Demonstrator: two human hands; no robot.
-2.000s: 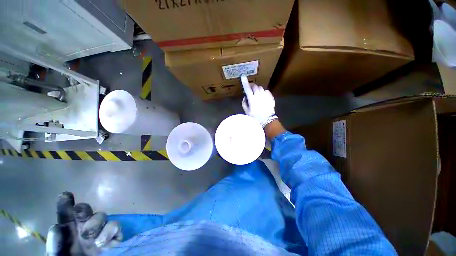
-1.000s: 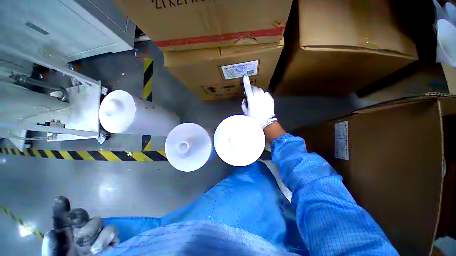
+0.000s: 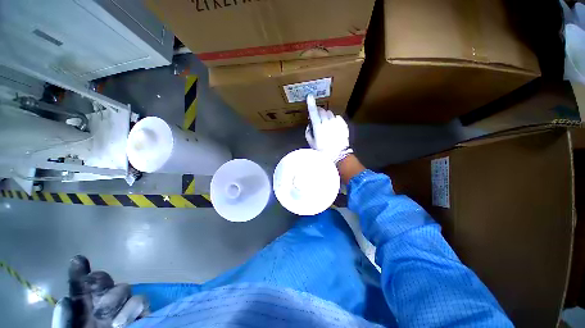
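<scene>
My right hand (image 3: 328, 132), in a white glove, points its index finger at the white label (image 3: 307, 90) on a sealed carton (image 3: 256, 96); contact cannot be told. Its other fingers are curled with nothing visible in them. Just below it stands a white adhesive cartridge (image 3: 306, 182), seen by its round end. A second cartridge (image 3: 240, 190) stands to its left. A third white cartridge (image 3: 150, 144) is further left, beside the machine. My left hand (image 3: 104, 296), in a grey-dark glove, is palm up at the lower left, fingers partly curled and empty, cut off by the lower edge.
A white machine frame (image 3: 109, 138) and cabinet (image 3: 77, 38) are at the left. Yellow-black floor tape (image 3: 115, 200) crosses the grey floor. More cartons (image 3: 449, 38) stand at the upper right, and a large carton with a label (image 3: 507, 211) is at the right. White cylinders show at the upper right edge.
My right index fingertip has shifted slightly left along the label. My left hand has moved slightly, still palm up. The cartridges stand as before.
</scene>
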